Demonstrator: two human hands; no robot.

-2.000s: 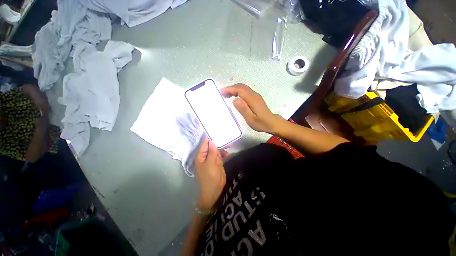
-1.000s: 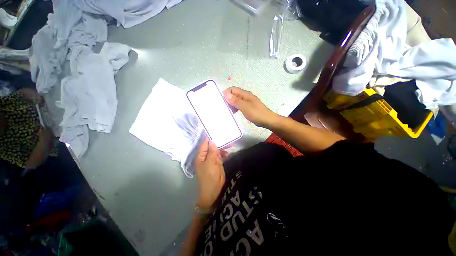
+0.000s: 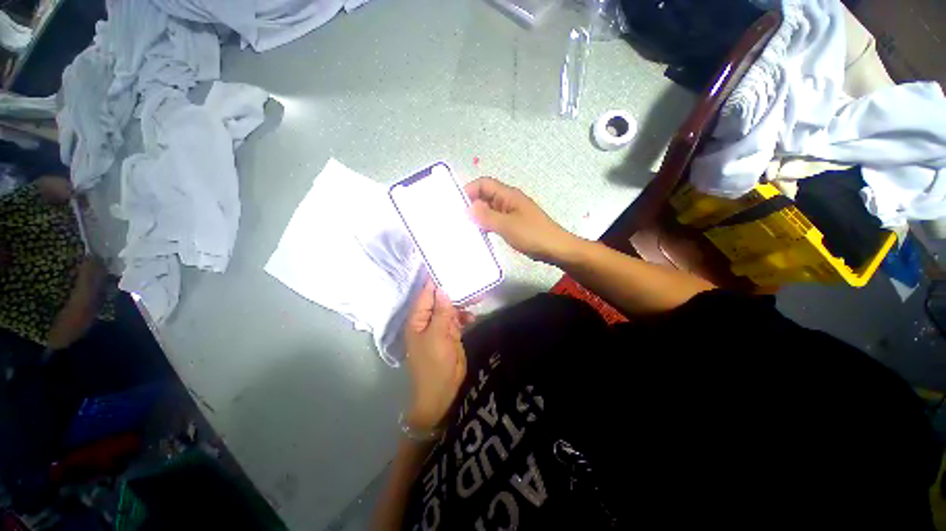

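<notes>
A smartphone [image 3: 448,234] with a bright white screen is tilted above the table. My left hand [image 3: 434,347] grips its lower end. My right hand [image 3: 510,220] is at its upper right edge, thumb against the edge and other fingers partly hidden. A folded white garment [image 3: 330,244] lies on the table, left of the phone and partly under it; its gathered end is near my left hand.
Loose white garments [image 3: 187,192] lie at the table's [image 3: 285,410] left and far edges. A white roll [image 3: 614,130], clear film [image 3: 573,73] and a dark bundle [image 3: 693,36] are beyond. A chair [image 3: 693,135] and yellow crate [image 3: 773,244] stand right. A person's patterned clothing [image 3: 42,264] shows left.
My right hand has closed in on the phone's edge, its thumb now against it. The phone has barely moved. The person at the left has shifted slightly.
</notes>
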